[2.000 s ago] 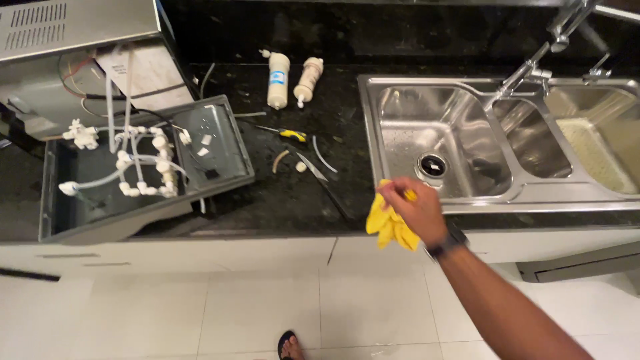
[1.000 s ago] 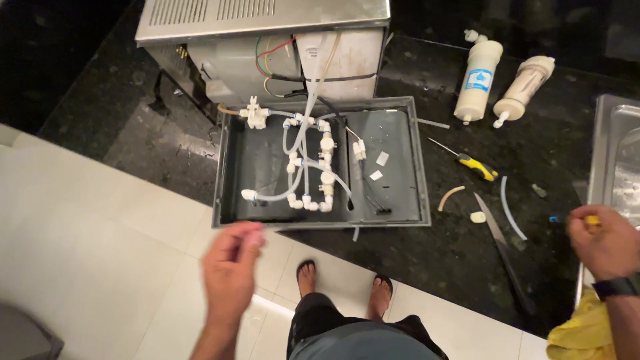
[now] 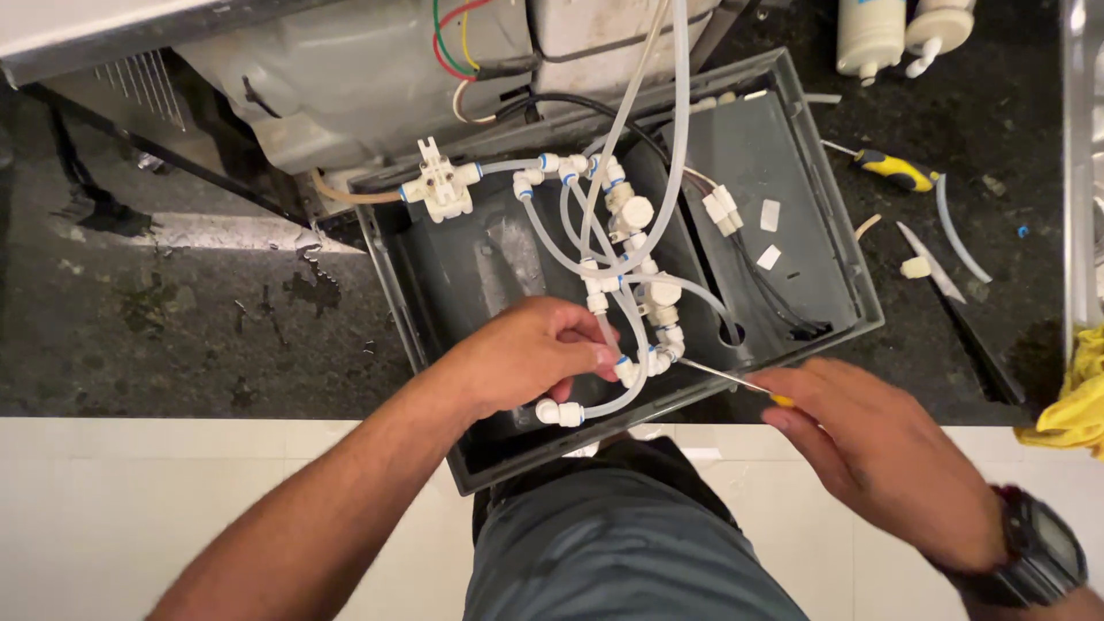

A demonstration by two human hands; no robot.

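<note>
A grey plastic tray (image 3: 828,181) holds white push-fit tube fittings (image 3: 664,289) joined by clear plastic tubing (image 3: 681,112). My left hand (image 3: 539,354) reaches over the tray, with thumb and fingers closed at a short tube just above a lower elbow fitting (image 3: 626,371). In my right hand (image 3: 862,423) is a thin screwdriver (image 3: 724,374) with a yellow handle end showing; its metal shaft points left, and its tip is at the lower corner fittings. A white solenoid-like valve (image 3: 442,183) lies across the tray's upper left edge. An elbow fitting (image 3: 556,412) ends the lowest tube.
An opened metal appliance (image 3: 362,69) with wires stands behind the tray. To the right on the dark stone counter lie a yellow-black screwdriver (image 3: 897,169), a knife (image 3: 975,345) and tube pieces (image 3: 959,233). Filter cartridges (image 3: 871,39) are behind; a yellow cloth (image 3: 1074,405) hangs at the sink.
My left hand has moved from beside the tray to the fittings inside it. My right hand has come left from near the sink to the tray, the cloth left behind. The view is closer.
</note>
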